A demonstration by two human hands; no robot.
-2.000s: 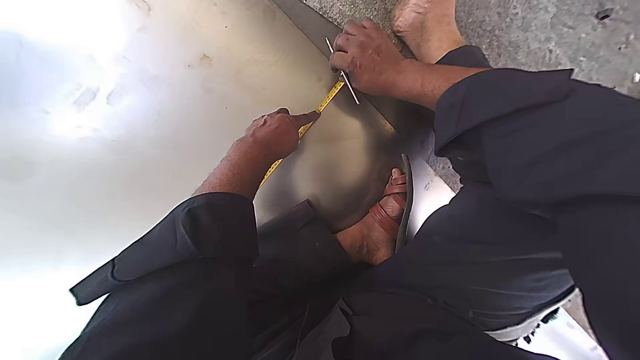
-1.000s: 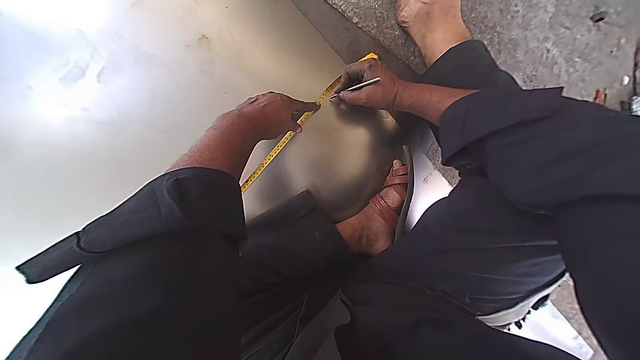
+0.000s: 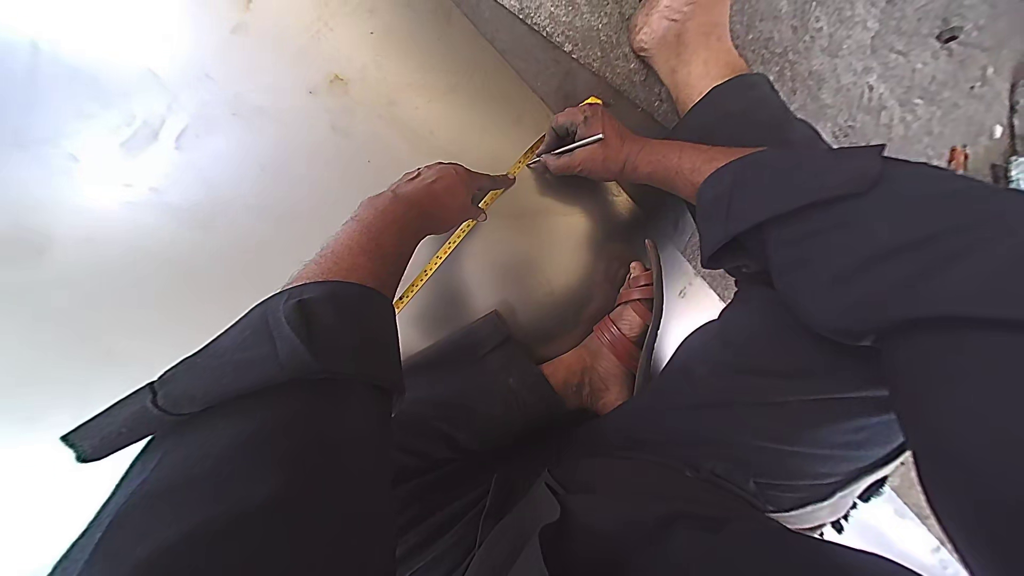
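Observation:
A yellow measuring tape (image 3: 436, 262) runs diagonally across a shiny metal sheet (image 3: 280, 136). My left hand (image 3: 448, 196) pinches the tape, its thumb and index finger at the tape's edges, the other fingers curled on the sheet. My right hand (image 3: 588, 144) grips a thin silvery marking tool (image 3: 578, 145), like a pen or scriber, its tip down on the sheet beside the tape. A yellow end of the tape shows just above the right hand, and the stretch between is hidden behind the fingers.
A sandaled foot (image 3: 616, 344) rests at the sheet's lower right part. A bare foot (image 3: 684, 36) stands at the top on rough concrete (image 3: 864, 72). The sheet's edge runs diagonally near the right hand. Dark sleeves and trouser legs fill the lower view.
Two seconds ago my right hand was at the sheet's edge by the tape's end; it is now lower along the tape, with the tool's tip at the tape's side. My left hand still holds the tape.

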